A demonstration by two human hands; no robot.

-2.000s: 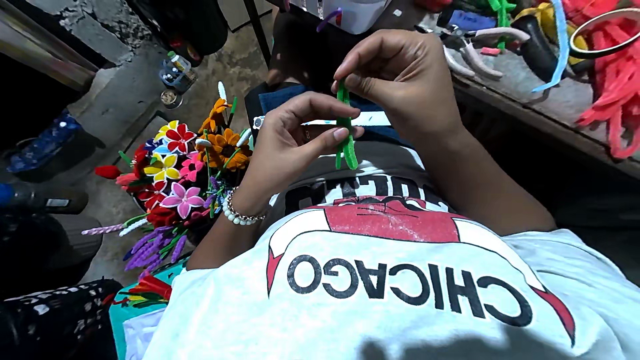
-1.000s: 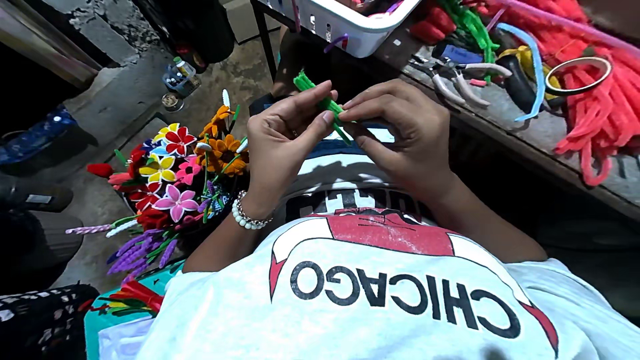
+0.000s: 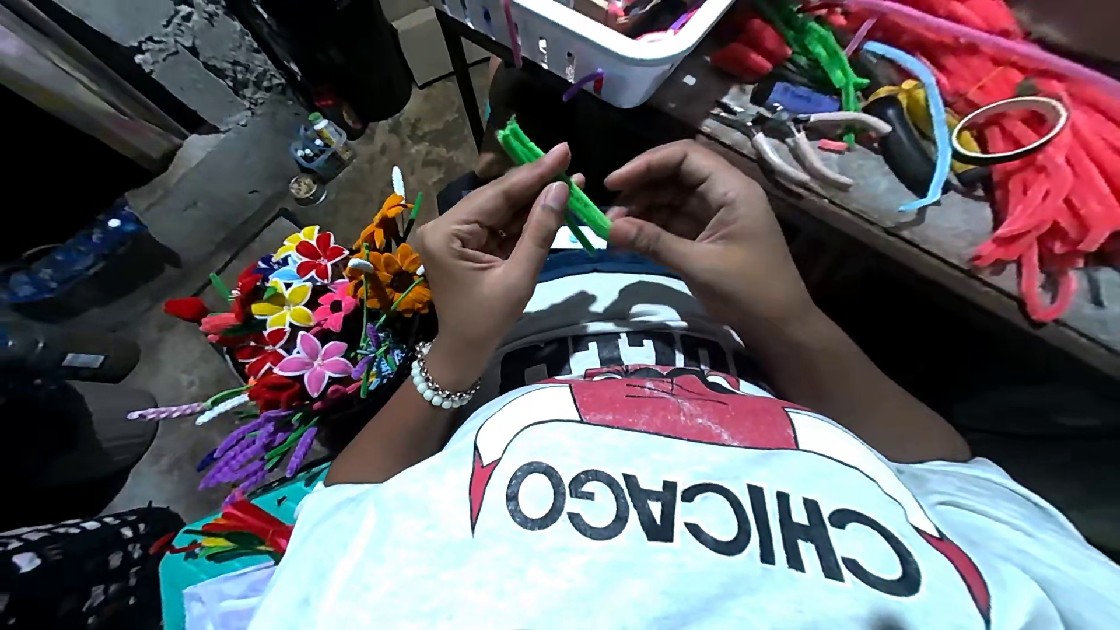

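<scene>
Between the thumb and fingers of my left hand point(image 3: 490, 236) is a small bundle of green pipe cleaners point(image 3: 522, 144), tilted from upper left to lower right. My right hand point(image 3: 709, 210) has its thumb and index fingertip at the bundle's lower end, its other fingers loosely curled. A thinner green strand hangs beside that end. A bracelet of pale beads point(image 3: 444, 387) circles my left wrist. Left of my left arm stands a bunch of pipe-cleaner flowers point(image 3: 315, 363) in red, yellow, pink, orange and purple.
A white plastic basket point(image 3: 604, 66) sits at the table's edge. On the wooden table point(image 3: 945, 254) lie pliers point(image 3: 801, 153), a roll of tape point(image 3: 1006, 131), a light blue pipe cleaner point(image 3: 938, 114) and a heap of coral-red pipe cleaners point(image 3: 1050, 192). Small bottles point(image 3: 322, 140) stand on the floor.
The green bundle, upright two seconds ago, is now slanted. My right hand has come down from its upper end to its lower end. The view has shifted, showing more of the table.
</scene>
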